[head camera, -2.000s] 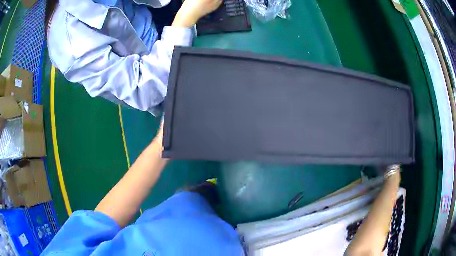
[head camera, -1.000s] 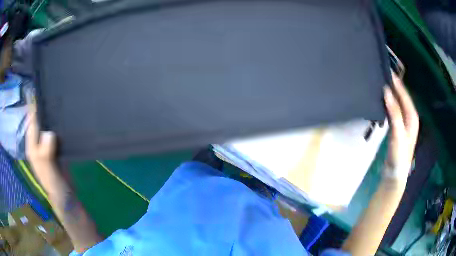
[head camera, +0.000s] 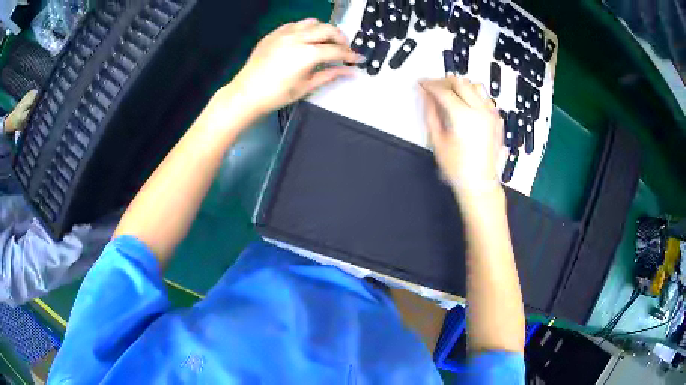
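A black tray (head camera: 361, 195) lies empty in front of me, over the near part of a white padding sheet (head camera: 399, 101). Many small black parts (head camera: 517, 56), each with a pale dot, lie scattered on the sheet. My left hand (head camera: 289, 64) is over the sheet's left edge, its fingertips at the parts there; whether it grips one cannot be told. My right hand (head camera: 465, 128) is over the middle of the sheet, blurred, fingers bent down; its grip cannot be told.
A thick stack of filled black trays (head camera: 98, 98) stands at left, rows visible on top. Plain black trays (head camera: 594, 225) stand at right, beside cables and a yellow component (head camera: 666, 265). A coworker's pale sleeve (head camera: 34, 248) shows at far left. A blue crate (head camera: 451, 338) is below the bench.
The empty black tray, earlier held up between both hands, now lies on the bench over the sheet. Both hands have let go of it and moved to the scattered parts. The view has shifted.
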